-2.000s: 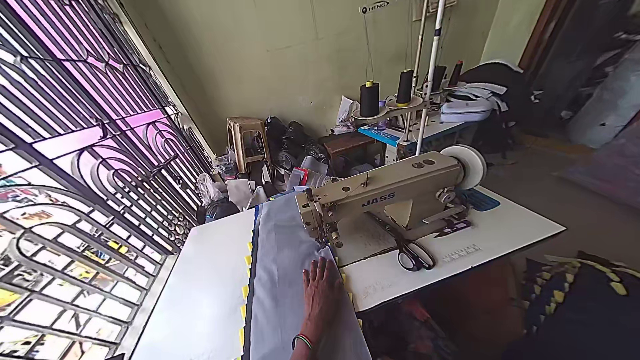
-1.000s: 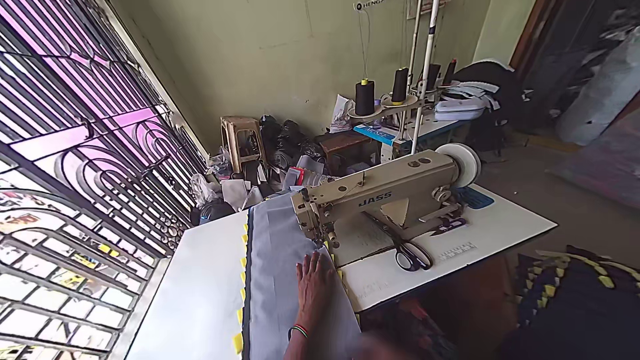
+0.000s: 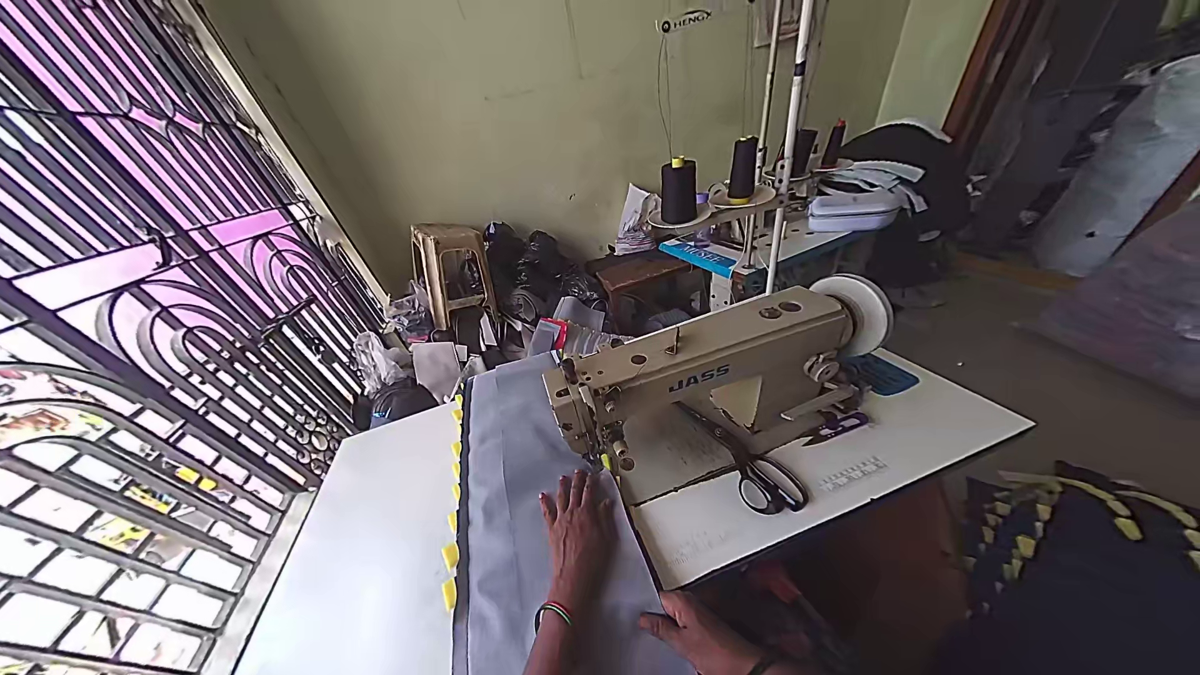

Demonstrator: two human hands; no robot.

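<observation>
Grey fabric (image 3: 525, 525) with yellow tabs (image 3: 451, 557) along its left edge lies on the white sewing table (image 3: 366, 534). Its right edge runs under the needle area of a beige industrial sewing machine (image 3: 712, 356). My left hand (image 3: 574, 530) rests flat on the fabric, fingers apart, just in front of the needle area. At the fabric's right edge, nearer to me, is my right hand (image 3: 698, 633), with the edge between its thumb and fingers. Black-handled scissors (image 3: 764, 478) lie on the machine bed, right of the fabric.
A thread snipper (image 3: 837, 428) and a blue tray (image 3: 881, 373) lie by the machine's right end. Thread cones (image 3: 679, 192) stand behind it. A metal window grille (image 3: 169, 281) borders the left side. Dark fabric with yellow tabs (image 3: 1069, 562) is at lower right; a stool (image 3: 453, 267) stands behind.
My right hand has come clearly into view at the fabric's right edge; a blurred part of it shows low in the frame one second ago. My left hand stays flat on the fabric.
</observation>
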